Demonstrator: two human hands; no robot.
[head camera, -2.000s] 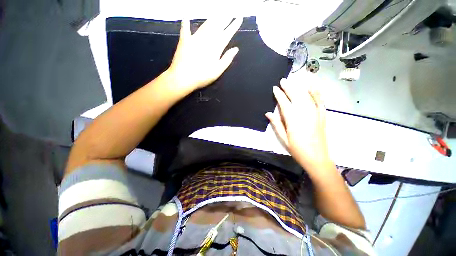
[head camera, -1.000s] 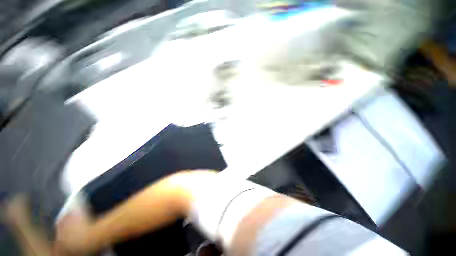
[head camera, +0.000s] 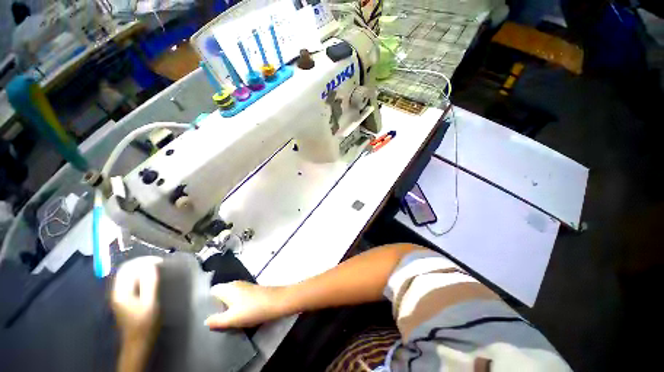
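Dark grey cloth (head camera: 65, 320) lies at the lower left, beside the needle area of the white sewing machine (head camera: 247, 138). My left hand (head camera: 137, 294) is on the cloth near the machine head, its fingers curled and blurred, and looks closed on a lighter grey piece (head camera: 180, 305). My right hand (head camera: 244, 304) pinches that piece at its right side with thumb and fingers. A small black piece of cloth (head camera: 227, 267) lies between my right hand and the presser foot (head camera: 217, 228).
Orange-handled snips (head camera: 381, 141) lie on the table at the machine's right end. A phone (head camera: 420, 205) with a cable lies on the lower white surface (head camera: 502, 240). Coloured bobbins (head camera: 255, 81) stand on a blue rack on the machine.
The view has swung and now shows the whole machine. Two seconds ago both hands lay spread on flat dark cloth; now they are close together at the lower left, gripping grey cloth.
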